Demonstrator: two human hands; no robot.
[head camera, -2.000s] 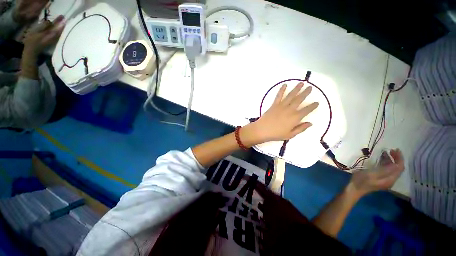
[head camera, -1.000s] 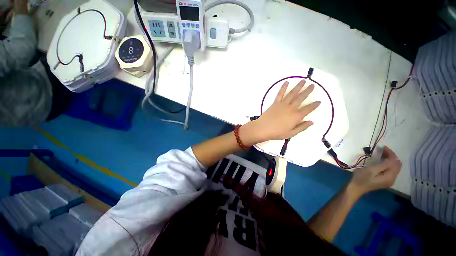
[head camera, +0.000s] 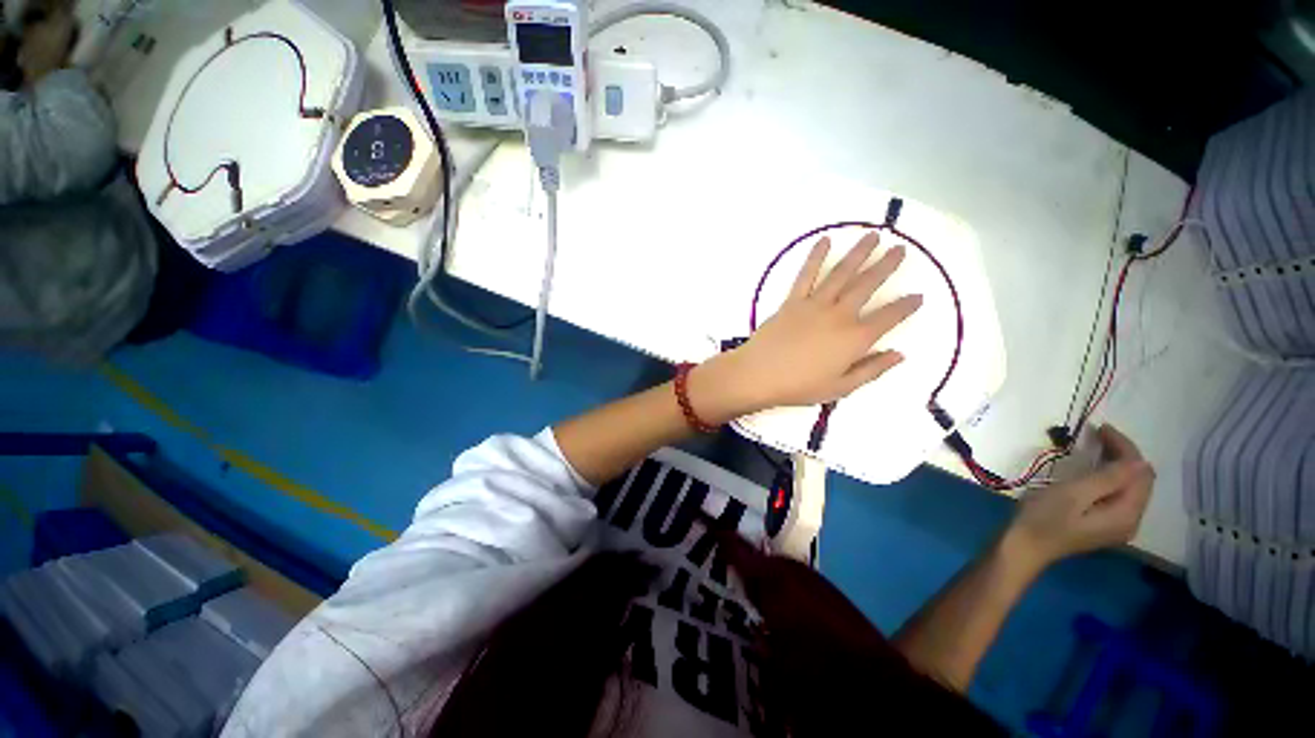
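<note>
A white octagonal panel (head camera: 969, 310) lies on the bench in front of me, with a dark red wire ring and small black connectors on its face. My left hand (head camera: 829, 329) rests flat on it, fingers spread, holding nothing. A test lead (head camera: 995, 476) meets the ring's end at the panel's lower right and runs along the bench to the right. My right hand (head camera: 1085, 498) is beside this lead, palm up, fingers curled; a pale spot shows by the fingertips, but whether it is held is unclear. A display controller (head camera: 796, 505) with a red light stands edge-on near my lap.
A power strip (head camera: 459, 87) with a power meter (head camera: 548, 65) and white adapter (head camera: 625, 98) is at the back. Left are a second display unit (head camera: 384, 159), stacked panels (head camera: 260, 137) and another person's sleeve (head camera: 65, 137). Tall striped stacks (head camera: 1262, 476) stand right.
My right hand has shifted slightly left and its fingers have curled more. My left hand stays on the panel. The other person's hands have moved away from the left panel stack.
</note>
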